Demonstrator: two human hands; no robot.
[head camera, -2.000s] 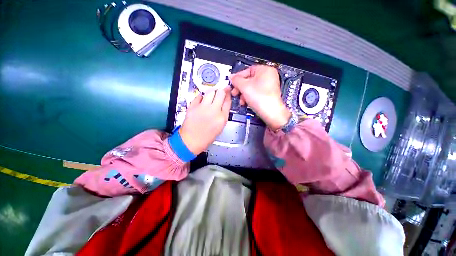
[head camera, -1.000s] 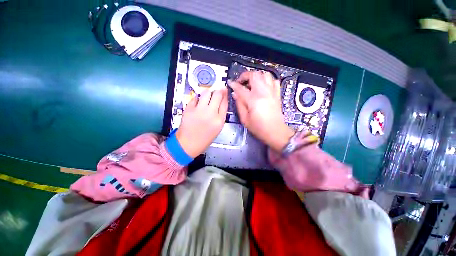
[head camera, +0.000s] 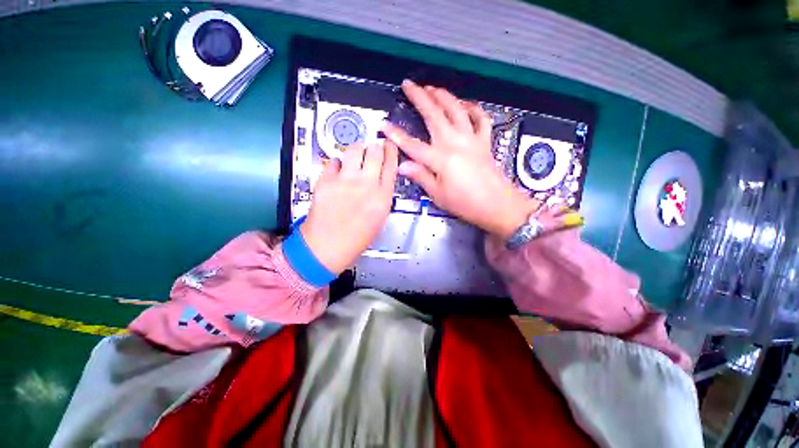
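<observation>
An open laptop base (head camera: 412, 262) lies in front of me, with a left fan (head camera: 344, 129), a right fan (head camera: 539, 161) and a dark mainboard (head camera: 406, 122) between them. My left hand (head camera: 352, 197) is over the lower edge of the left fan, fingertips together at the board's left edge. My right hand (head camera: 456, 157) is over the mainboard with its fingers spread, thumb side close to my left fingertips. What lies under the fingertips is hidden; no held item can be made out. A white cable strip (head camera: 385, 255) crosses the silver area.
A stack of loose fans (head camera: 219, 52) with dark wires lies at the upper left. A grey disc (head camera: 650, 220) with a red-and-white item (head camera: 673, 203) is at the right. Clear plastic trays (head camera: 745, 236) stand at the far right. A ribbed rail (head camera: 526, 59) runs behind the laptop.
My right hand has opened from a pinch, its fingers now spread and reaching toward the board's far edge. My left hand stays beside the left fan. The view has shifted slightly.
</observation>
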